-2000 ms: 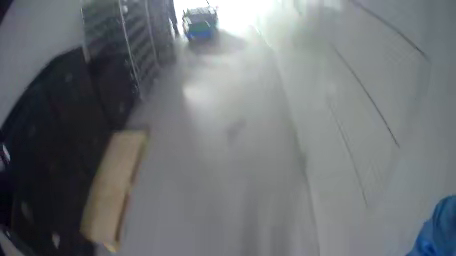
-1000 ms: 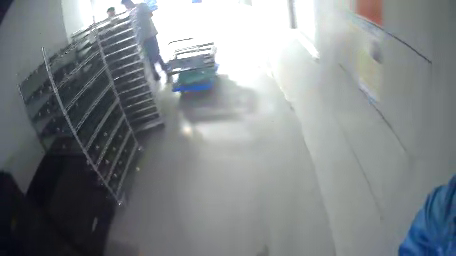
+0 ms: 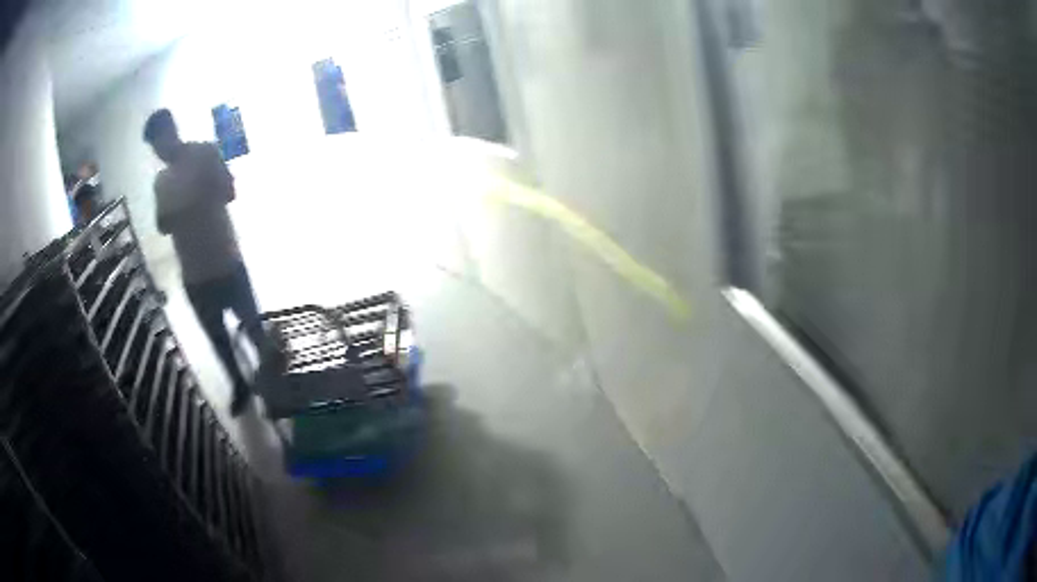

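Note:
Neither of my hands is in the picture. A piece of blue cloth (image 3: 998, 532), seemingly a sleeve, is cut off by the lower right edge. Nearest ahead, left of the middle, stands a trolley (image 3: 353, 464) with a blue base and a green layer above it. Dark slotted items (image 3: 341, 341) lie on its top. The view is blurred and glaring, so their details cannot be told.
A metal rack (image 3: 148, 392) with many rungs lines the left side. A person (image 3: 202, 227) stands beyond it, beside the trolley, and another is partly visible at the far left. A pale wall (image 3: 637, 330) with a yellow stripe runs along the right. Grey floor (image 3: 489, 466) lies between.
The trolley, rack and standing person appear larger and closer. The view has tilted up, showing more of the bright corridor end. The blue cloth remains at the lower right.

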